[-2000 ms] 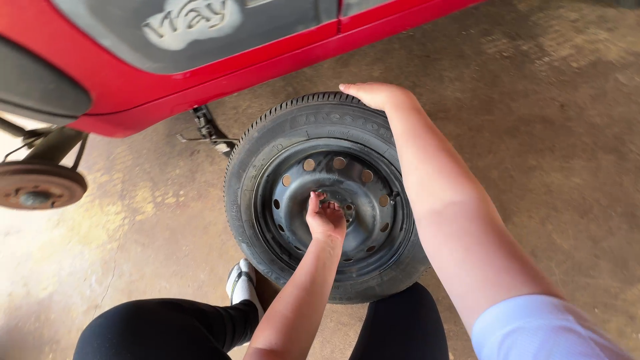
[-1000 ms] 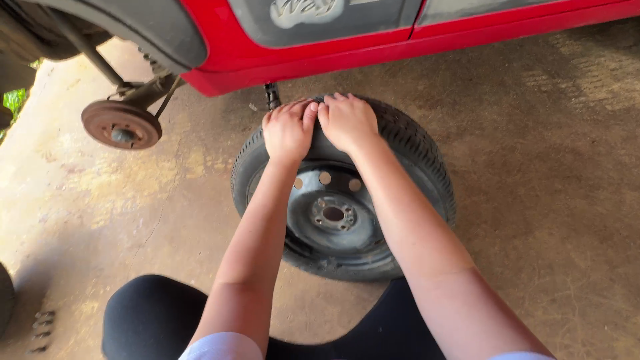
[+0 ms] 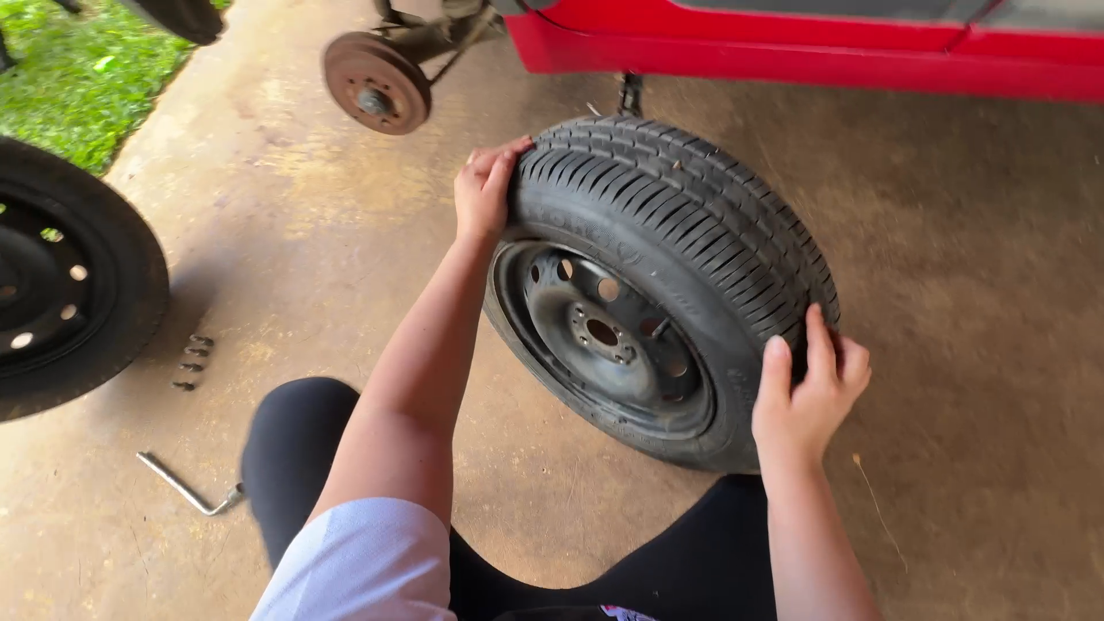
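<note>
A car wheel with a black steel rim (image 3: 561, 293) and treaded tire (image 3: 655, 185) stands tilted on the concrete floor before my knees. My left hand (image 3: 487, 190) grips the tire's upper left edge, fingers over the tread. On the tire's right side, my right hand (image 3: 811, 388) holds the tread, with the thumb toward the sidewall. Behind the wheel, a jack (image 3: 630, 95) stands under the sill of a red car (image 3: 733, 52). The car's bare brake drum (image 3: 377, 84) shows at the upper left, with no wheel on it.
Another wheel (image 3: 129, 259) is at the left edge. Several wheel bolts (image 3: 194, 364) lie in a row on the floor near it. An L-shaped lug wrench (image 3: 185, 487) lies beside my left knee (image 3: 297, 448). Grass (image 3: 86, 95) borders the concrete at the upper left.
My hands were together on top of the tire a second ago; now they are apart, one on each side. The wheel has turned and shows more tread. The view has shifted left.
</note>
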